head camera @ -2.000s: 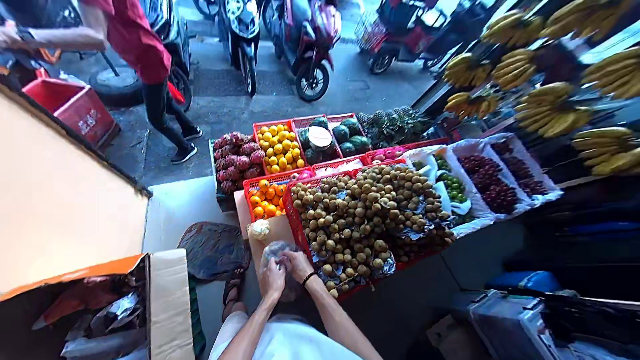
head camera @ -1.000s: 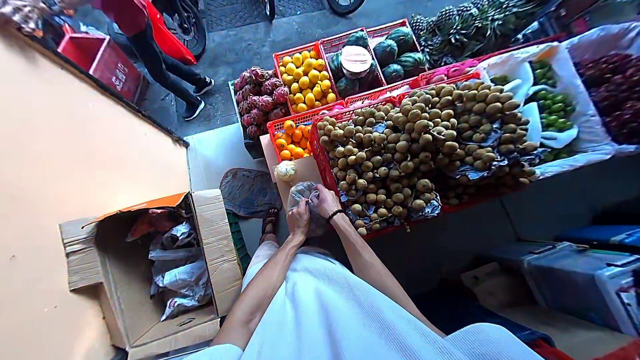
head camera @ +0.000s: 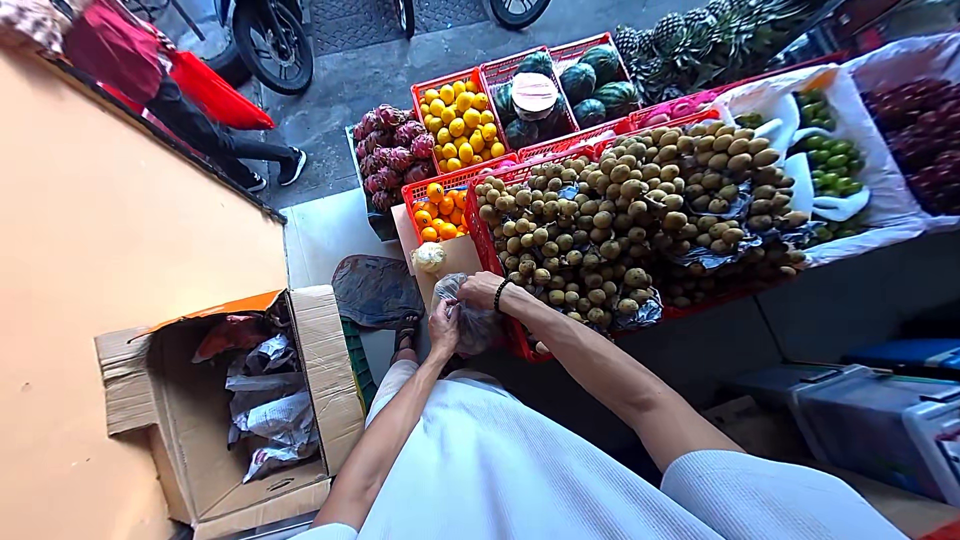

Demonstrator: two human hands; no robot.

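Both hands meet at a thin clear plastic bag (head camera: 474, 330). My left hand (head camera: 444, 328) pinches its gathered upper part, fingers closed. From the right, my right hand (head camera: 480, 291), a dark beaded bracelet at its wrist, grips the bag close beside the left fingers. Whatever the bag contains is too blurred to tell. Just above the hands, a pale round item (head camera: 428, 257) rests on a piece of cardboard (head camera: 459, 256). A red crate's rim (head camera: 487, 244) stands right of the bag, heaped with small brown round fruit (head camera: 600, 225) that look like longans.
Orange fruit (head camera: 441, 214), yellow fruit (head camera: 461, 124), dragon fruit (head camera: 390, 154) and watermelons (head camera: 592, 82) fill crates ahead. An opened cardboard box (head camera: 176, 420) with crumpled paper stands left. A person (head camera: 187, 112) walks by at upper left, near motorcycles (head camera: 274, 45). Plastic bins (head camera: 862, 420) sit at right.
The view has tilted down and come closer since two seconds ago. Both hands stay together at the bag. The passing person's legs have changed position, and a red bag is plainer beside them.
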